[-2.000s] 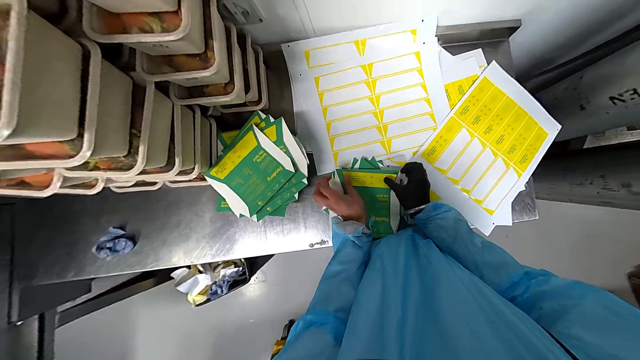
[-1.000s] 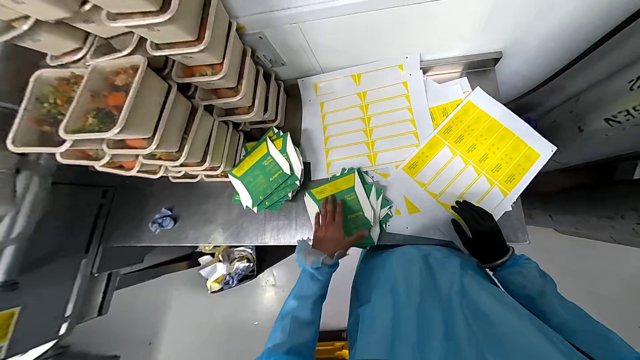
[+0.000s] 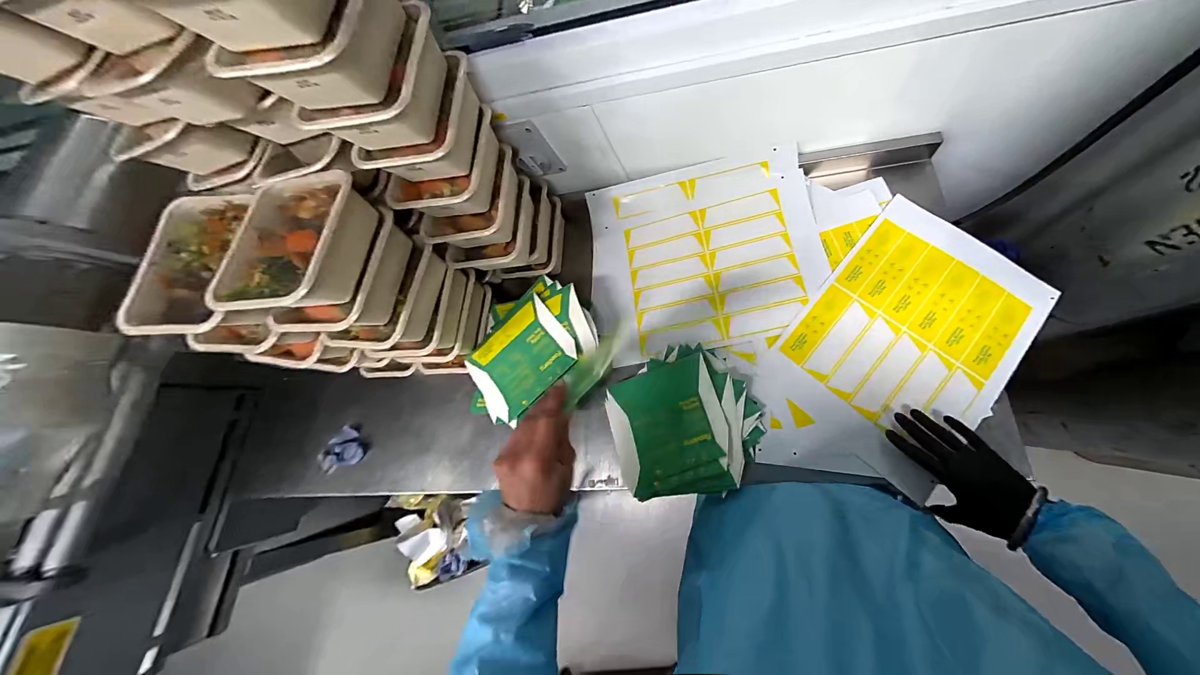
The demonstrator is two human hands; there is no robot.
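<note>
My left hand point(image 3: 539, 455), without a glove, is at the lower edge of the left pile of green and yellow printed card sleeves point(image 3: 527, 361). A blurred green piece shows just beyond its fingers; whether the hand holds it I cannot tell. To the right, a second pile of green card sleeves point(image 3: 666, 427) lies at the table's front edge, with white side flaps fanned out. My right hand point(image 3: 970, 469), in a black glove, rests with fingers apart on the lower corner of a yellow and white label sheet point(image 3: 919, 309). Another label sheet point(image 3: 708, 253) lies flat behind the second pile.
Stacked food trays point(image 3: 314, 253) with clear tops and vegetables inside rise at the left. Crumpled blue paper point(image 3: 344, 448) lies on the steel table point(image 3: 403, 469). Below its edge is a container of waste point(image 3: 436, 544). A white wall point(image 3: 750, 84) stands behind.
My left hand has moved left from the right pile to the left one. My right hand, at the right pile two seconds ago, now lies on the label sheet.
</note>
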